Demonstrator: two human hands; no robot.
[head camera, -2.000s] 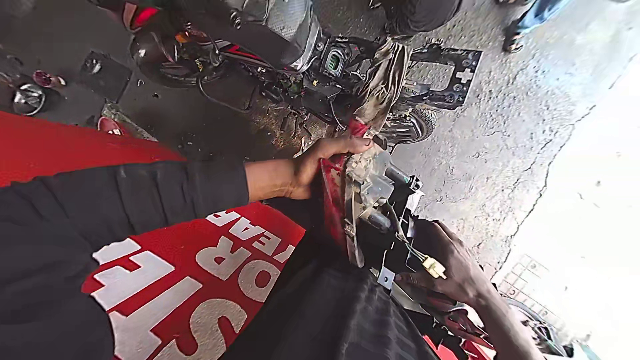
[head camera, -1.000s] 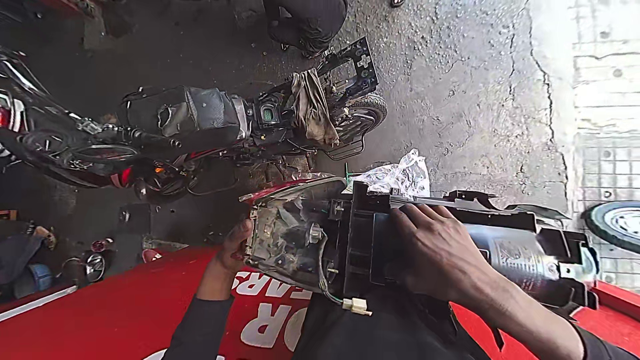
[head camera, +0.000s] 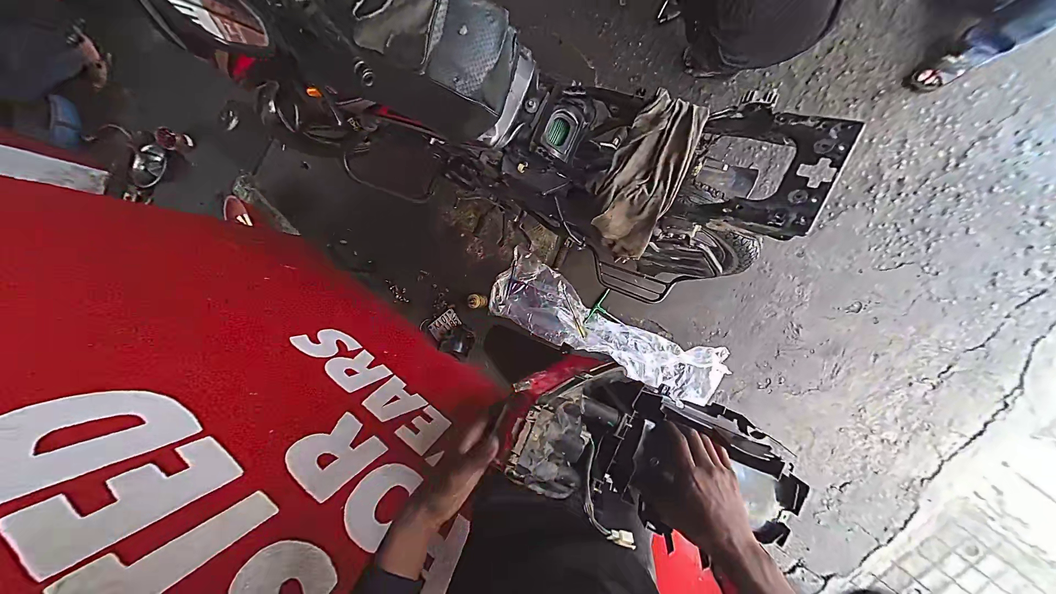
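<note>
A motorcycle tail light unit (head camera: 551, 445) with a red lens edge lies over my lap, its back facing up. My left hand (head camera: 458, 474) is at the red lens edge, fingers partly hidden. My right hand (head camera: 701, 487) grips a black plastic motorcycle tail housing (head camera: 767, 495), which adjoins the light's right side. A wire with a white connector (head camera: 620, 539) hangs from the light. Just beyond the housing lies a clear plastic bag (head camera: 610, 338), with a green-handled item (head camera: 597, 307) at it.
A partly stripped motorcycle (head camera: 470, 62) stands ahead, a brown cloth (head camera: 656, 177) draped over its rear frame. A red surface with white lettering (head camera: 206, 305) spreads at the left. Loose parts, including a round lamp (head camera: 149, 165), lie on the ground. Other people's legs (head camera: 763, 33) show at the top.
My right hand, near the loose connector two seconds ago, is now on the black housing. The tail light, held up earlier, now lies lower beside the housing. The view has shifted.
</note>
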